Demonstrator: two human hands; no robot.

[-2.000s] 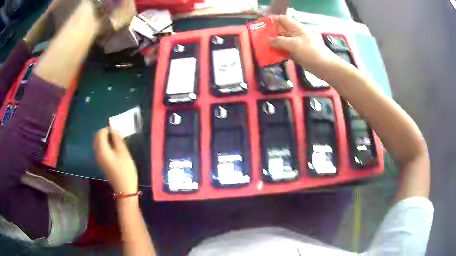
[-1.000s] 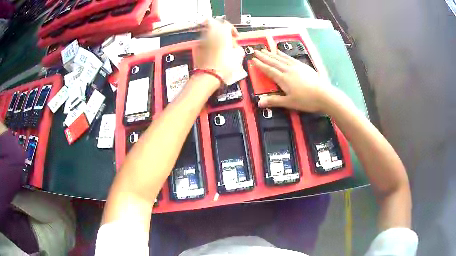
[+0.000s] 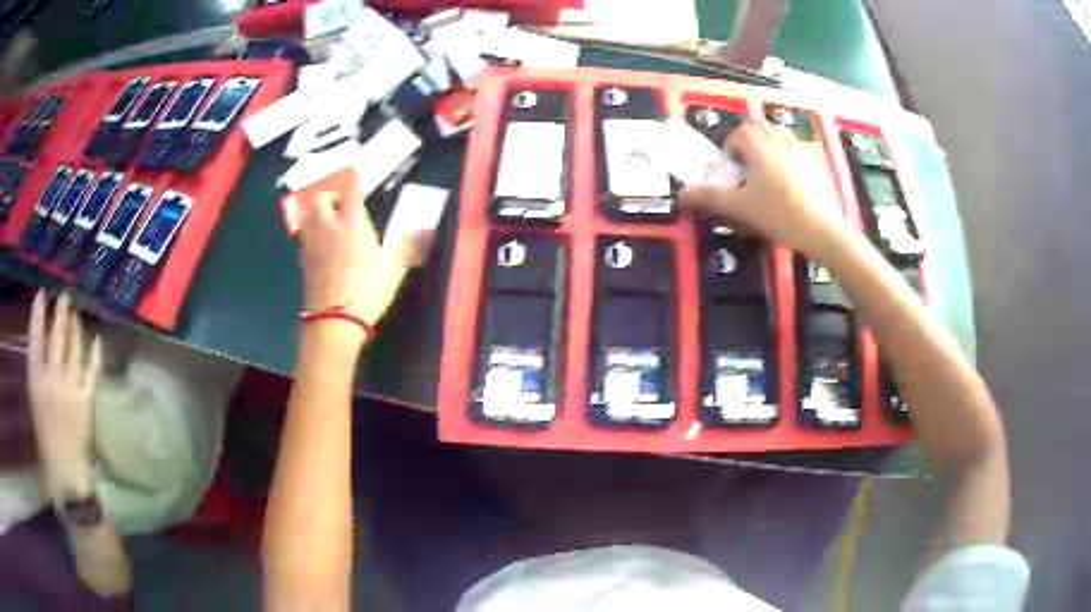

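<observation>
The red phone tray [image 3: 461, 395] holds dark phones with open backs in two rows. White batteries sit in the first [image 3: 531, 160] and second [image 3: 627, 158] top-row phones. My right hand [image 3: 772, 185] pinches a white battery [image 3: 694, 155], tilted over the third top-row phone [image 3: 714, 117], and covers part of the fourth. Bottom-row phones [image 3: 516, 323] show open bays with labels. My left hand [image 3: 347, 265] is at the loose battery pile [image 3: 347, 90]. Its fingertips are on an orange-red battery [image 3: 314, 195], and its thumb is at a white battery [image 3: 418, 215]. Its grip is unclear.
At left lies a neighbour's red tray [image 3: 213, 233] of keypad phones, screens up. Another person's hand [image 3: 62, 377] and watch show at lower left. The green mat [image 3: 257, 293] runs between the trays. More red trays [image 3: 281, 17] lie behind the pile.
The view has shifted left, so the tray sits further right. My left hand has moved from the phones to the pile. My right hand has left the orange-red battery and now holds a white one.
</observation>
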